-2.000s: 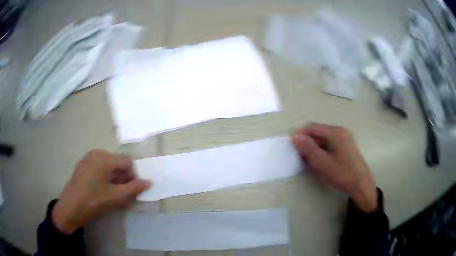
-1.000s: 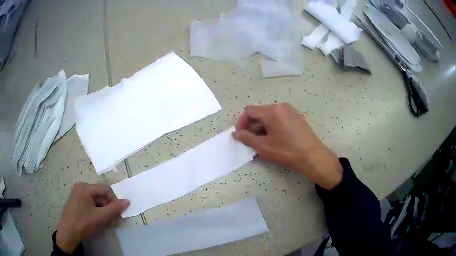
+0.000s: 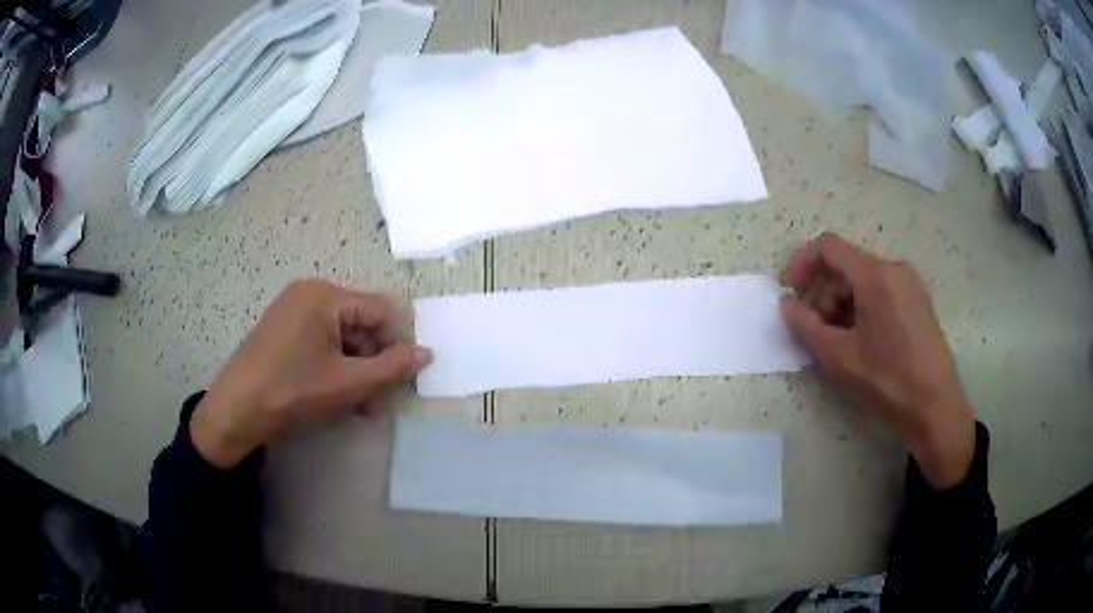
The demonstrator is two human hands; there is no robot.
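A bright white fabric strip (image 3: 605,335) lies crosswise in front of me. My left hand (image 3: 318,365) pinches its left end between thumb and fingers. My right hand (image 3: 869,335) pinches its right end, and the fingers cover that corner. A thinner, greyish interlining strip (image 3: 587,473) lies flat, nearest me, apart from the white strip. Beyond the white strip lies a wide white panel stack (image 3: 557,138) with a curved right side.
A fanned bundle of cut pieces (image 3: 246,102) lies far left, over a curved white piece (image 3: 378,60). A black hammer (image 3: 72,280) and small white pieces (image 3: 50,371) are at left. Crumpled interlining scraps (image 3: 839,72) and offcuts (image 3: 1013,114) are far right.
The view has shifted, so things sit differently in the picture. The white strip, slanted one second ago, now lies nearly level. Both hands still hold its ends.
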